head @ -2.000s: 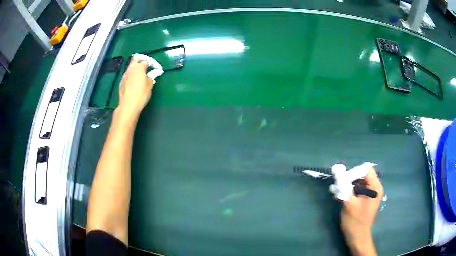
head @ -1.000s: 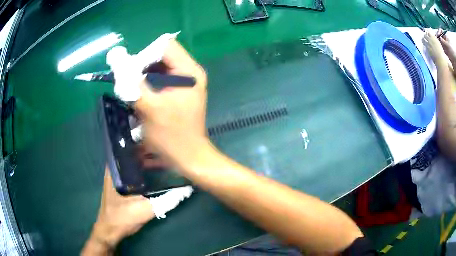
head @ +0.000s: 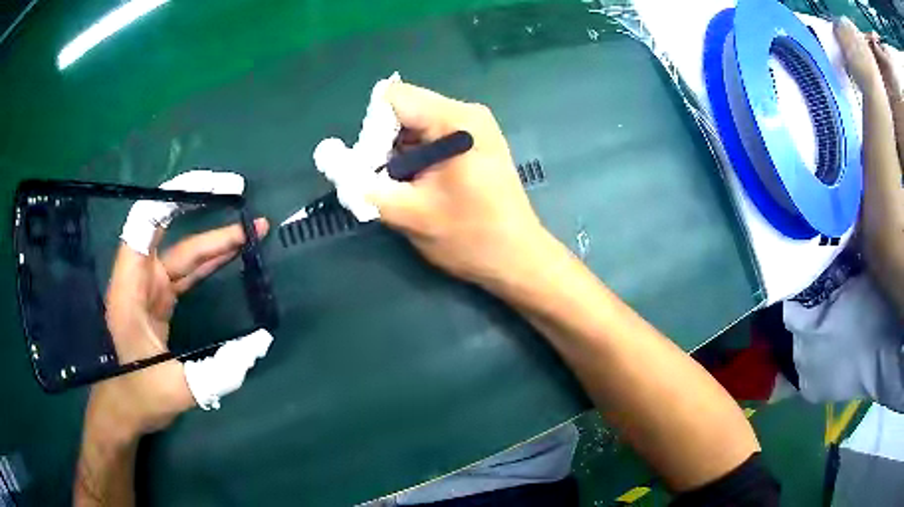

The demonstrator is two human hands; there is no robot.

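Note:
My left hand (head: 149,297) holds a black phone middle frame (head: 64,287) by its long sides, with white finger cots on a finger and the thumb. The frame's solid end is at the left, its thin bar at the right, and my palm shows through the window. My right hand (head: 446,188), also with white finger cots, grips black-handled tweezers (head: 431,155) like a pen. The tweezer tips are at the left end of the strip of black pads (head: 315,228). My right hand covers the strip's middle. Whether the tips hold a pad, I cannot tell.
A blue reel (head: 738,109) stands on a white sheet (head: 783,282) at the right. Another person's arm (head: 877,168) and grey clothing are beyond it. The dark green mat (head: 396,366) ends in a slanting front edge, with yellow floor marking below.
The middle frame has turned from upright to lying sideways and shifted left in my left hand. My right hand with the tweezers has moved off the frame to the strip. The view has also shifted.

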